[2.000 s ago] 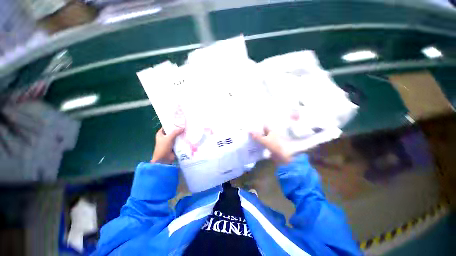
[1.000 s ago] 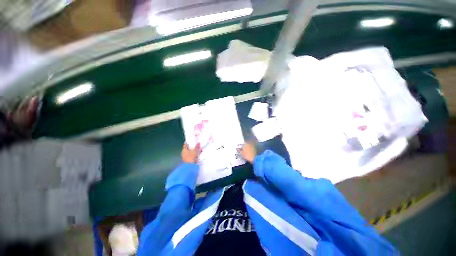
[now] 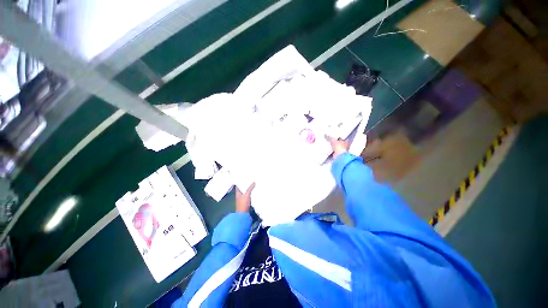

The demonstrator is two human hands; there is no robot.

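A white plastic liner (image 3: 225, 129) lies spread on the green bench around white printed cartons (image 3: 288, 120) with a small pink picture. My right hand (image 3: 339, 146) is at the right side of the cartons, fingers on or at their edge; its grip is not clear. My left hand (image 3: 244, 198) is at the near left edge of the white liner, fingers pointing forward; whether it grips the liner is unclear. A flat printed carton stack (image 3: 162, 222) with a pink product picture lies on the bench to the left, untouched.
A grey post (image 3: 102, 90) crosses the upper left. Small white pieces (image 3: 220, 184) lie by the liner. A black item (image 3: 362, 77) and brown cardboard (image 3: 441, 30) are on the bench at upper right. Yellow-black tape (image 3: 474, 171) marks the floor at right.
My hands have let go of the printed cartons, which now lie to the left. The view has turned right, and both hands are now at the liner and its cartons.
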